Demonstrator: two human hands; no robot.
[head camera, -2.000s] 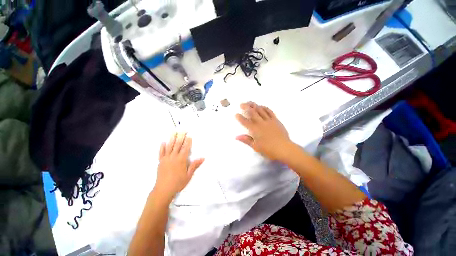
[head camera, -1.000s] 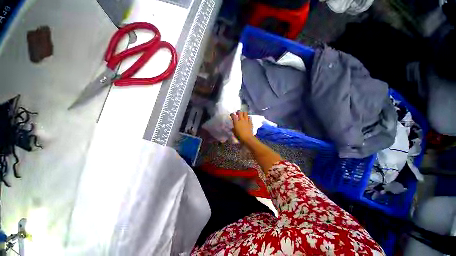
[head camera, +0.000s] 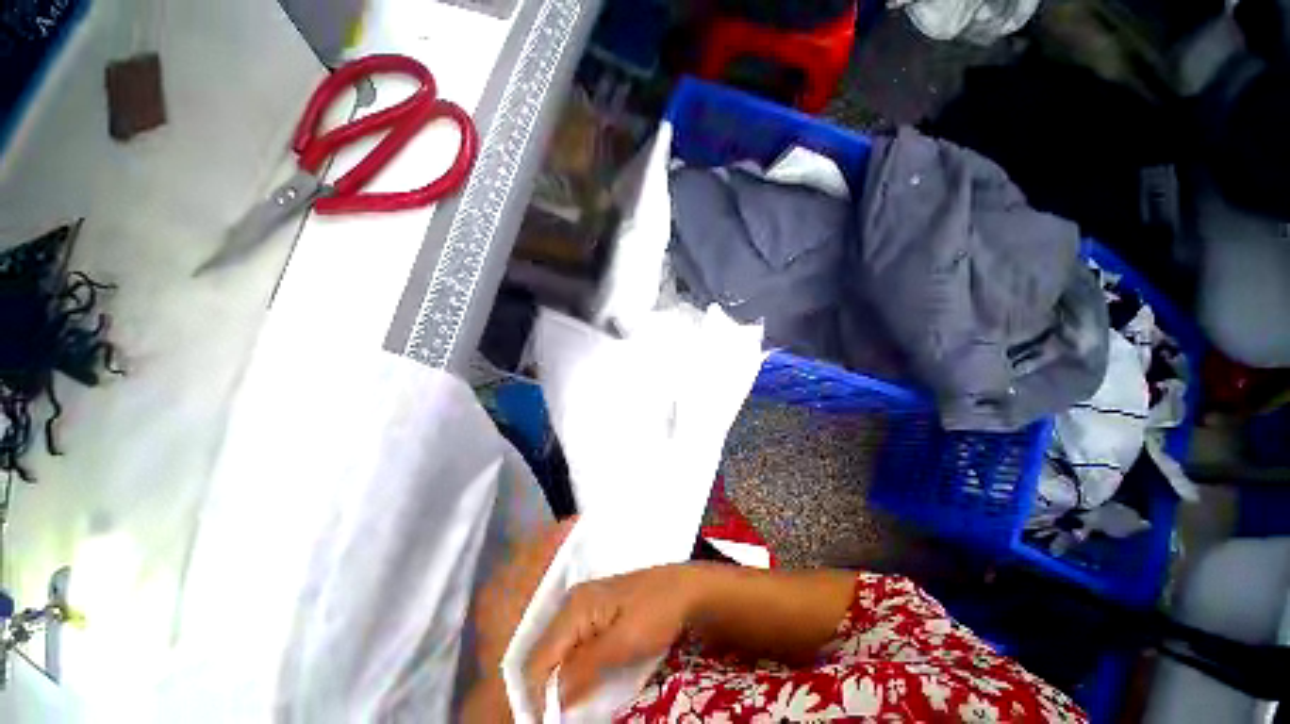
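My right hand is at the bottom centre, gripping the near end of a white fabric piece. The piece stretches up from the hand towards the blue crates. A blurred patch of skin, seemingly my left hand, shows beside it, partly covered by the white cloth; its fingers cannot be made out. A large white garment panel lies over the table and hangs off its front edge. Part of the machine's needle area shows at the lower left edge.
Red-handled scissors lie beside the measuring strip on the table edge. Black threads lie at the left. Blue crates hold grey garments and white scraps. A red stool stands behind.
Since one second ago, my right hand has drawn the white piece from the crate edge down towards the lap. The skin patch beside it has come into view. Earlier both hands lay flat on the panel.
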